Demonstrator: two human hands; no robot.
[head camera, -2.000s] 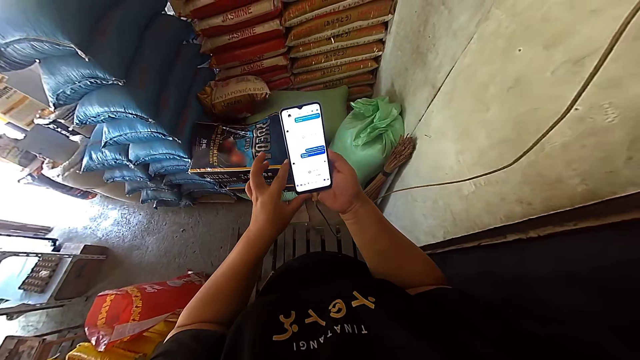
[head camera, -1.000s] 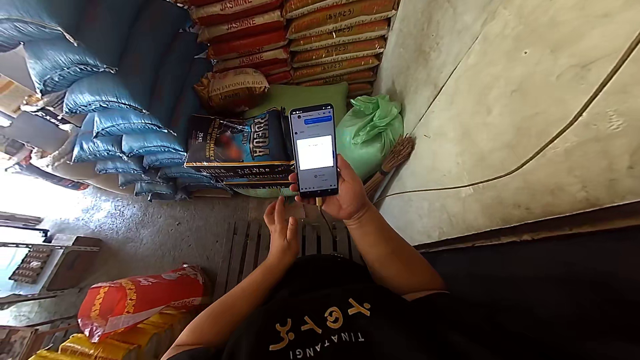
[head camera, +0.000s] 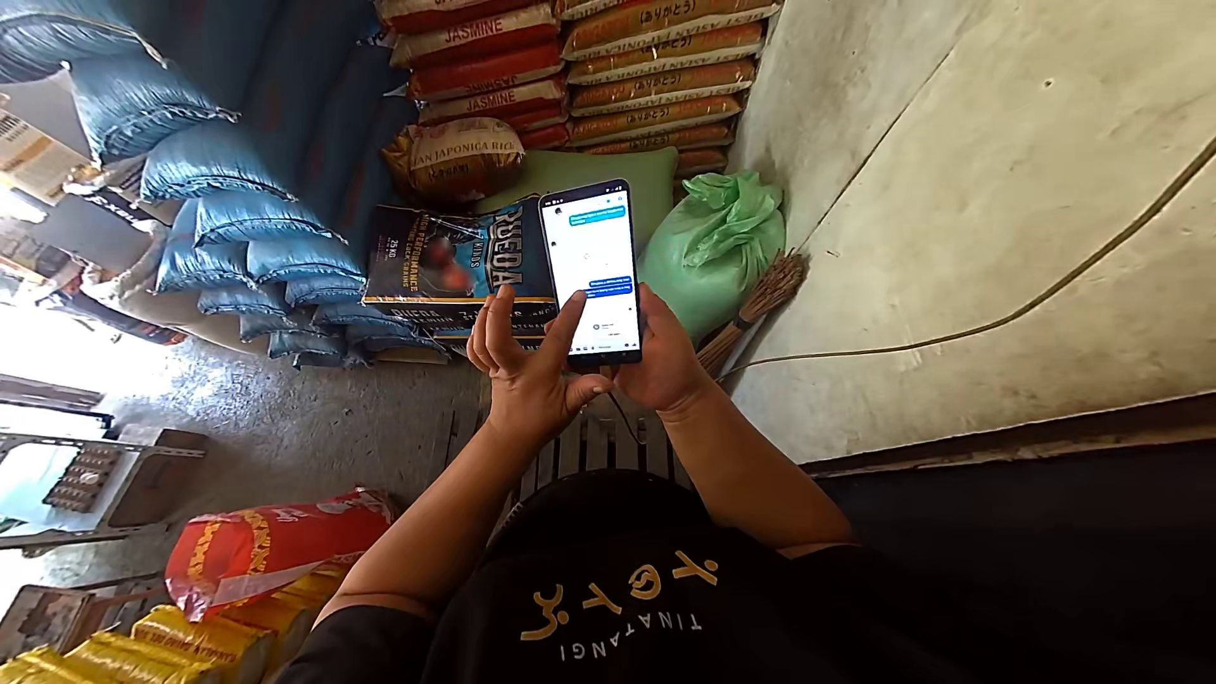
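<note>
A smartphone with a lit message screen is upright in my right hand, whose fingers wrap its lower right side. A thin cable hangs from the phone's bottom edge. My left hand has its fingers apart, with the index fingertip at the lower left of the screen and the other fingers raised to the left of the phone. Behind the phone lie a dark printed feed sack and a light green sack, each partly hidden.
Blue sacks are stacked at the left, rice sacks at the back. A tied green plastic bag and a stick broom stand by the wall. A red sack lies on yellow packs at lower left.
My left hand has come up from below the phone to its screen since a second ago. The grey overlay with a white box is gone from the screen, and messages show again.
</note>
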